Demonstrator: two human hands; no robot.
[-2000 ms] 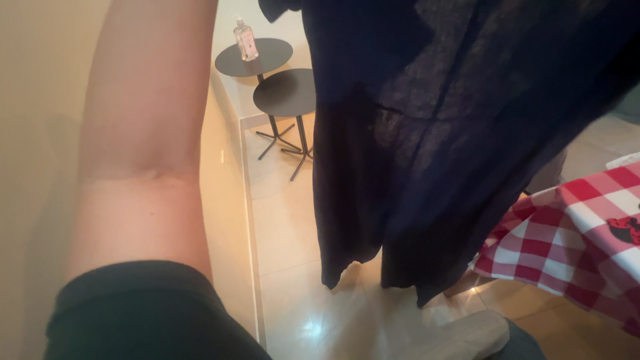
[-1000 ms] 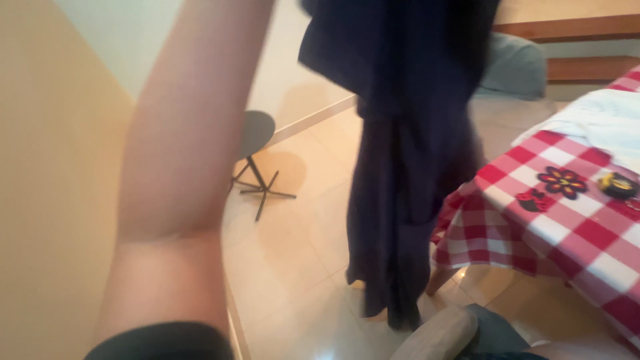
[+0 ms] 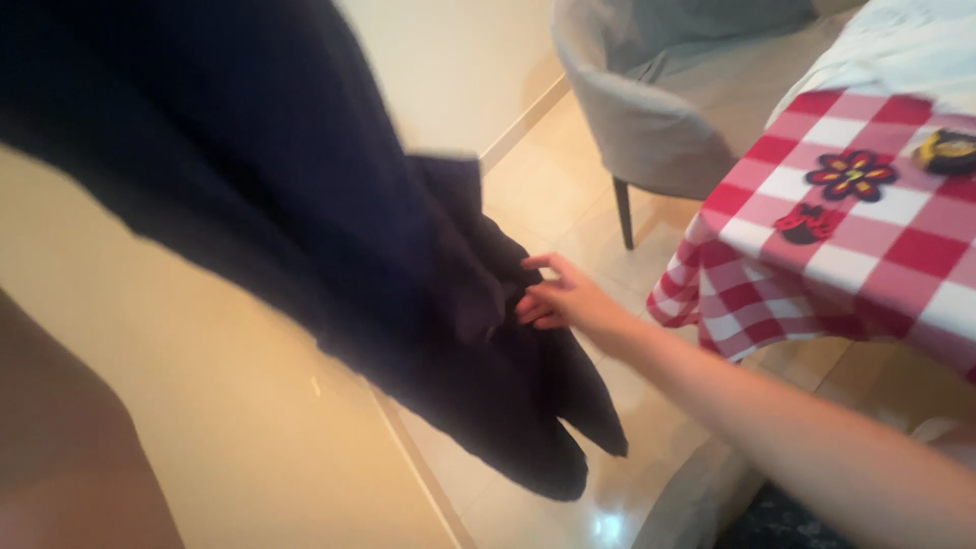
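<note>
A long dark navy garment (image 3: pixel 343 252) hangs slantwise from the top left down to the middle of the view, its lower end split into two hanging parts above the floor. My right hand (image 3: pixel 557 297) is at its right edge, fingers spread and slightly curled against the cloth; no firm grip shows. Of my left arm only a blurred part appears at the lower left, and the left hand is out of the frame.
A table with a red-and-white checked cloth (image 3: pixel 854 267) stands at the right, bearing flower and ladybird motifs and a white cloth (image 3: pixel 915 46). Behind it is a grey upholstered chair (image 3: pixel 648 130). A pale wall (image 3: pixel 229 381) runs along the left.
My right hand has come into view beside the garment. The garment now slants across the left and middle instead of hanging nearly straight down. The view has turned, showing the grey chair more fully.
</note>
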